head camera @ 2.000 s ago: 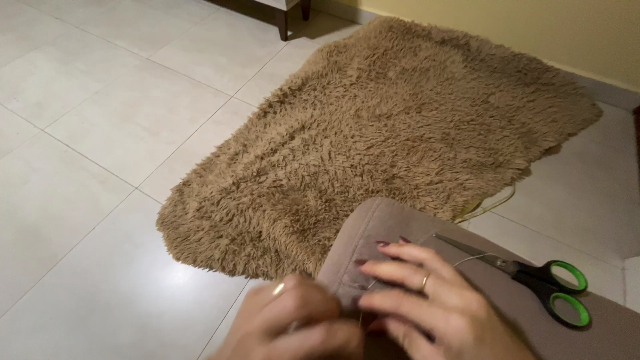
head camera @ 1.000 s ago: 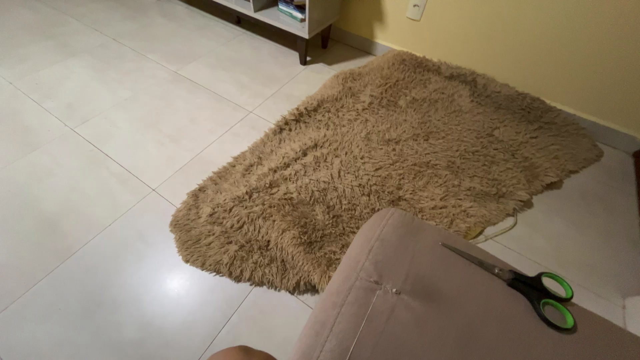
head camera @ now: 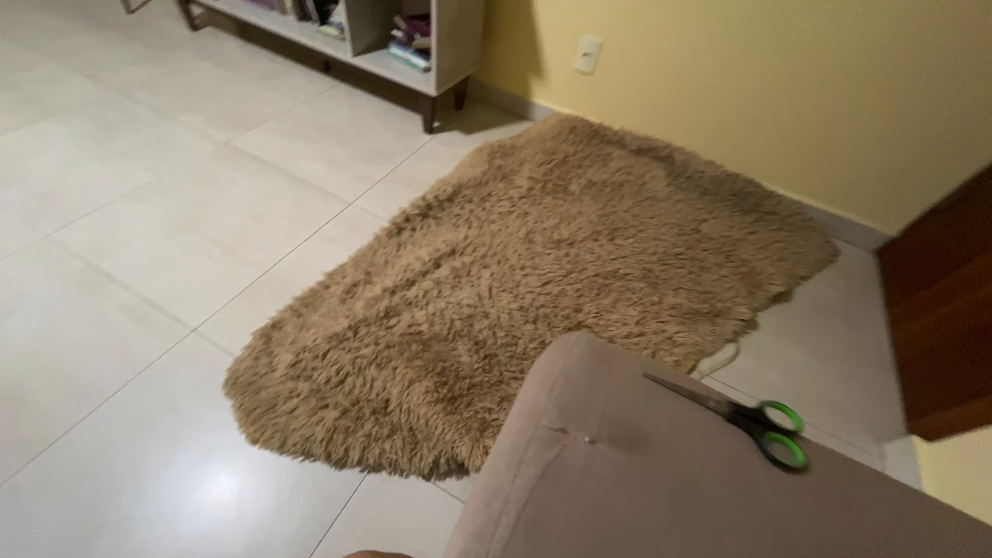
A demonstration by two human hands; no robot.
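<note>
Neither of my hands shows clearly; only a small sliver of skin appears at the bottom edge, left of the grey-beige upholstered sofa arm (head camera: 620,480), and I cannot tell which body part it is. Near the corner of the upholstery, a puckered spot with a small pale knot or pin head (head camera: 589,440) lies beside the seam. Scissors with black and green handles (head camera: 756,422) rest on the fabric to the right, blades pointing to the upper left and slightly apart from the puckered spot.
A shaggy brown rug (head camera: 504,287) covers part of the tiled floor (head camera: 155,256) beyond the upholstery. Behind it stand a shelf unit (head camera: 449,46) with books and a yellow wall with an outlet (head camera: 588,56). Dark wood (head camera: 942,310) stands at the right.
Both hands were at the corner of the upholstery two seconds ago and have left it. The thread seen earlier on the fabric no longer shows. The view has shifted to take in more of the room.
</note>
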